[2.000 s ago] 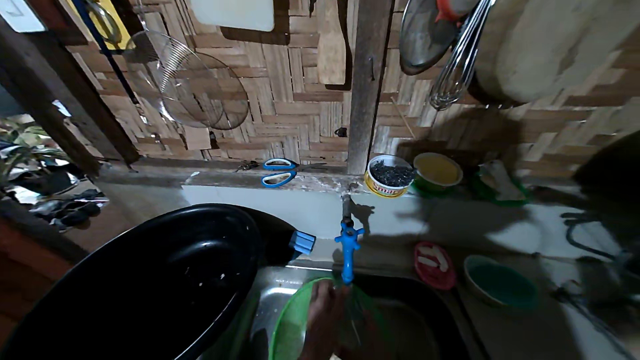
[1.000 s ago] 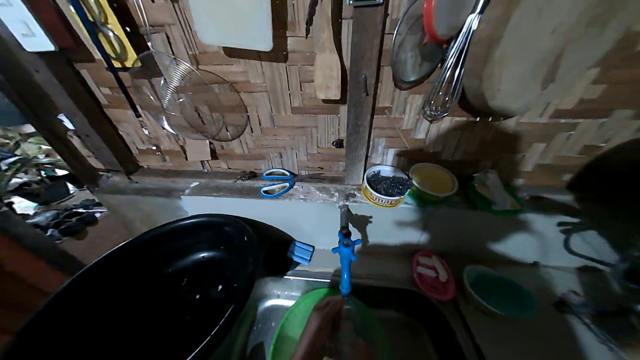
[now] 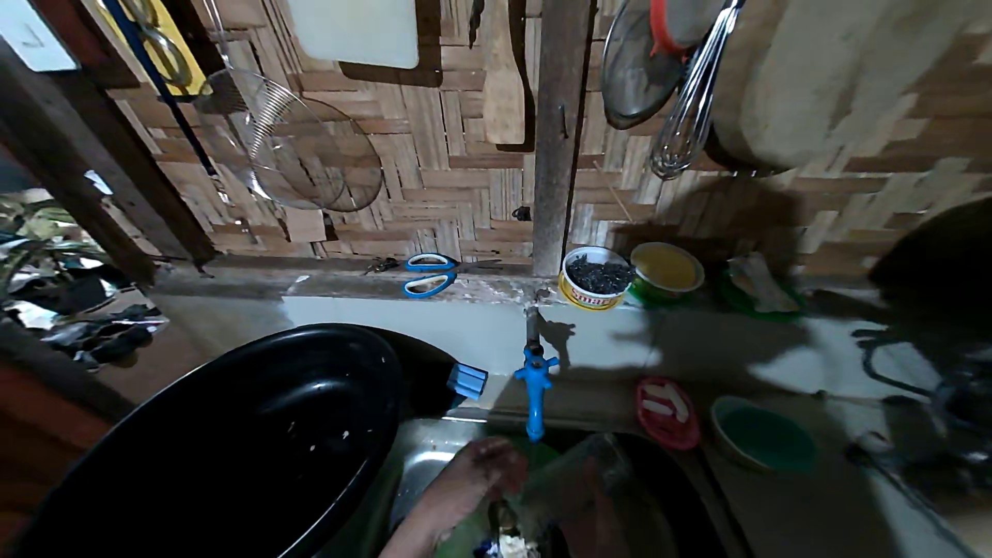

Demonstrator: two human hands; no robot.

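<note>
My left hand (image 3: 496, 465) reaches in from the bottom over the steel sink (image 3: 434, 453), just below and left of the blue tap (image 3: 536, 391). Its fingers are curled and blurred, beside a translucent, plastic-looking item (image 3: 608, 457). My right hand (image 3: 585, 496) is dim and partly seen through that item, and appears to hold it. Part of a green basin (image 3: 465, 539) shows beneath the hands. Small pale and dark things (image 3: 511, 542) lie between the wrists, too unclear to name. Whether water runs from the tap cannot be told.
A large black basin (image 3: 370, 465) fills the left. Blue-handled scissors (image 3: 428, 285), a tub of dark bits (image 3: 597, 277) and a yellow-topped container (image 3: 666, 267) stand on the ledge. Right of the sink are a pink dish (image 3: 668, 415) and a green bowl (image 3: 763, 434). A whisk (image 3: 690, 116) hangs above.
The translucent item now shows raised at the right of the tap's spout, where it did not stand out before. My left hand is more to the left of the spout.
</note>
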